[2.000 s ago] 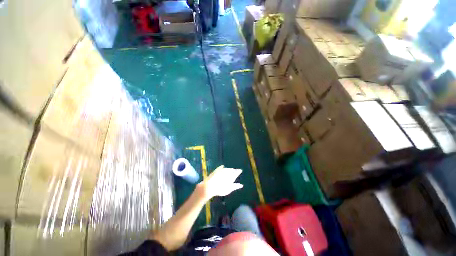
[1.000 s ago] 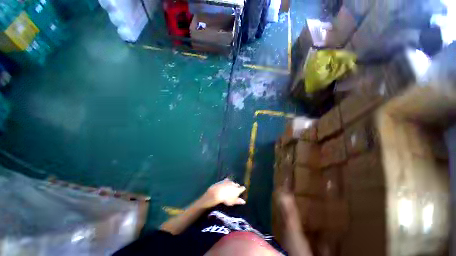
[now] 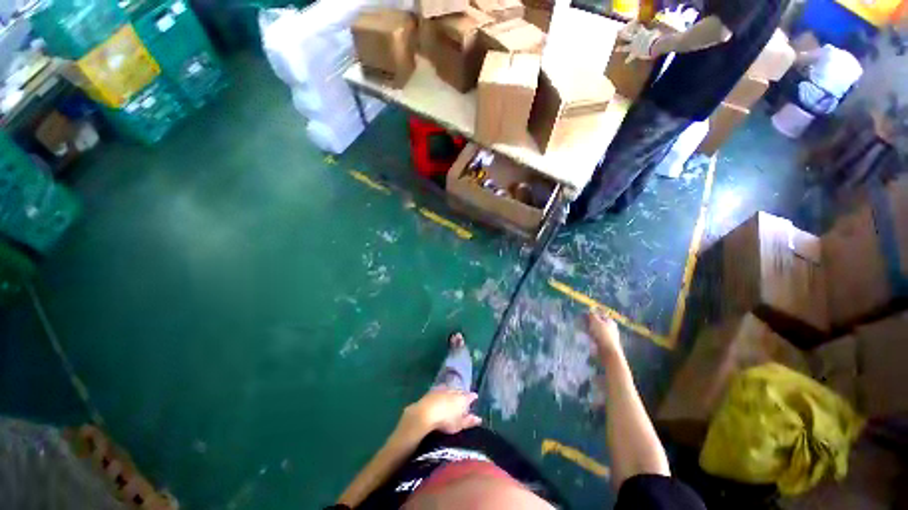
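My left hand (image 3: 443, 409) is in front of my body at the bottom middle, holding nothing that I can see; its fingers are loosely bent. My right hand (image 3: 601, 329) hangs over the floor right of the middle, small and blurred, with no object visible in it. Ahead, a packing table (image 3: 434, 97) bears several small brown cartons (image 3: 509, 98). An open carton (image 3: 501, 187) with mixed items stands under its front edge, beside a red stool (image 3: 432, 145).
A person (image 3: 687, 75) with a gloved hand stands at the table's right end. Stacked cartons (image 3: 780, 272) and a yellow bag (image 3: 782, 426) are at the right. Green crates (image 3: 182, 58) stand at the left, white wrapped bundles (image 3: 317, 75) beside the table. A dark cable (image 3: 515, 300) crosses the floor.
The wrapped stack on the left and the long carton stack on the right have passed mostly out of view. The table and person are nearer. My right arm now reaches forward.
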